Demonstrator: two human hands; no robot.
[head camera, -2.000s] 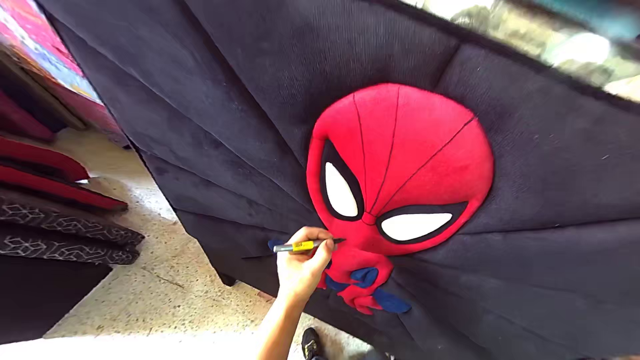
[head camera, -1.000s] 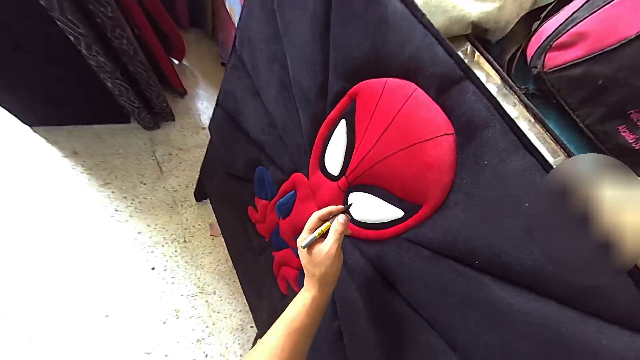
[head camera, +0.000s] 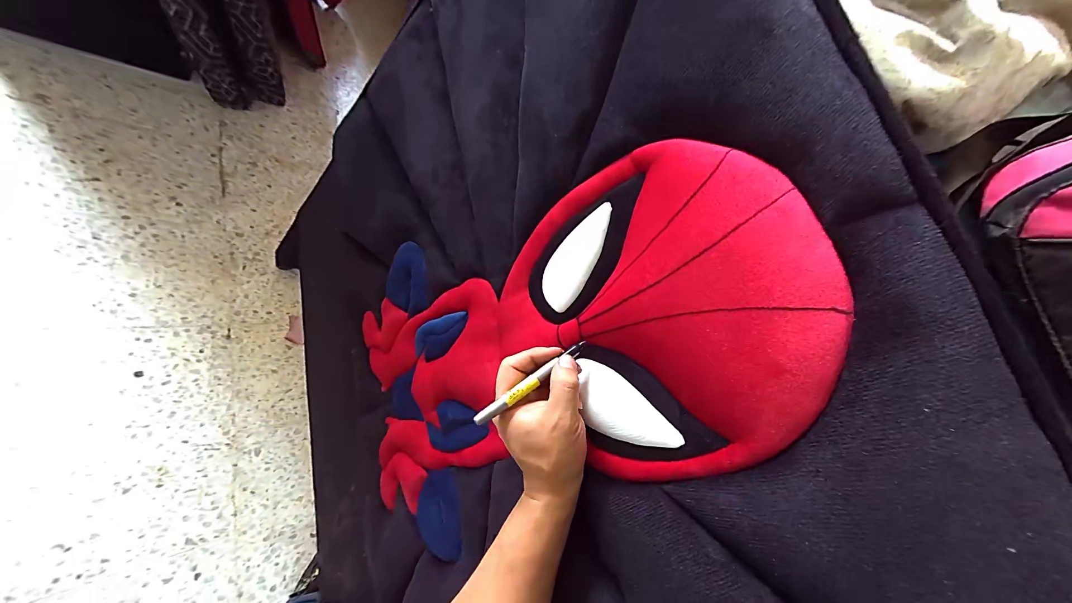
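My left hand (head camera: 544, 427) is shut on a grey marker pen with a yellow band (head camera: 521, 390). Its dark tip meets the padded Spider-Man figure near the inner corner of the lower eye's black border. The red plush head (head camera: 754, 276) has thin dark lines fanning over it and two white eye pieces (head camera: 628, 402). To the left of the head lies the red body (head camera: 461, 368), with blue parts (head camera: 440, 515). Black pleated fabric (head camera: 904, 435) surrounds the figure. My right hand is out of view.
Speckled floor (head camera: 167, 335) shows on the left, with patterned dark fabric (head camera: 243, 59) hanging at the top. A pink and black bag (head camera: 1034, 193) is at the right edge, below a pale crumpled cloth (head camera: 963, 67).
The view has turned strongly since the first frame. The marker tip has gone from below the eyes, across the lower eye's white piece, to that eye's inner corner. My left hand still grips the marker.
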